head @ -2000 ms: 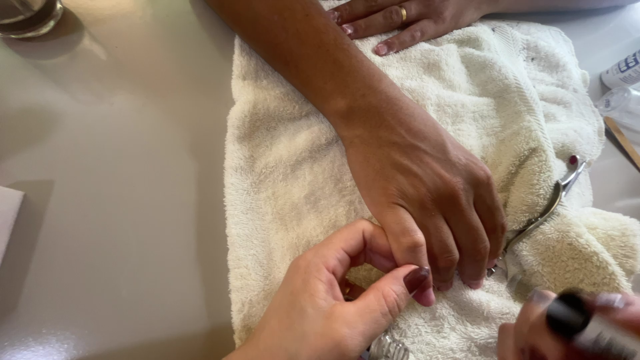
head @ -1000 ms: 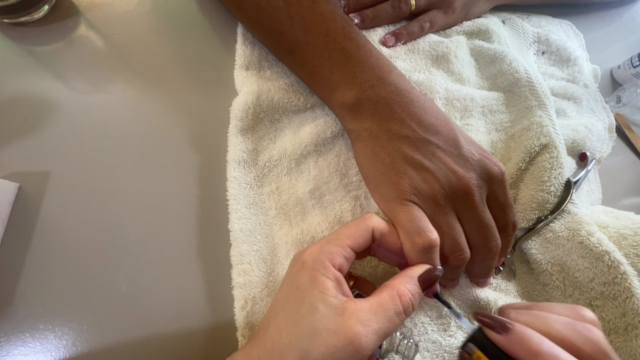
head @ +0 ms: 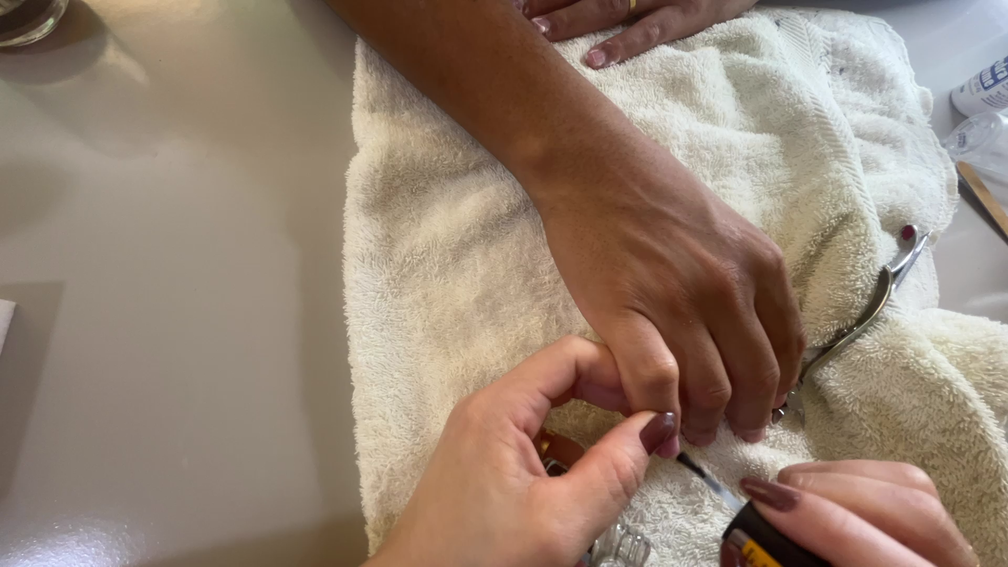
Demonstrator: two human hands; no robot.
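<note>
My left hand (head: 543, 465) pinches a fingertip of another person's hand (head: 677, 276) between thumb and fingers. Between the fingers of my right hand (head: 874, 512) is a nail polish brush (head: 713, 480) by its black cap (head: 760, 539); the dark bristle end is at that fingertip's nail. Under my left hand a clear glass object (head: 620, 545) shows in part, most of it hidden. The other person's hand lies on a cream terry towel (head: 441, 260).
Metal cuticle nippers (head: 858, 319) lie on the towel at the right. Beyond its right edge are a wooden stick (head: 983, 197) and a white tube or bottle (head: 984, 90). The person's other hand (head: 654, 27) rests at the top. A glass (head: 30, 20) stands on the table top left.
My right hand, blurred at the lower right two seconds ago, has come left and brought the brush to the fingertip. My left hand keeps its pinch.
</note>
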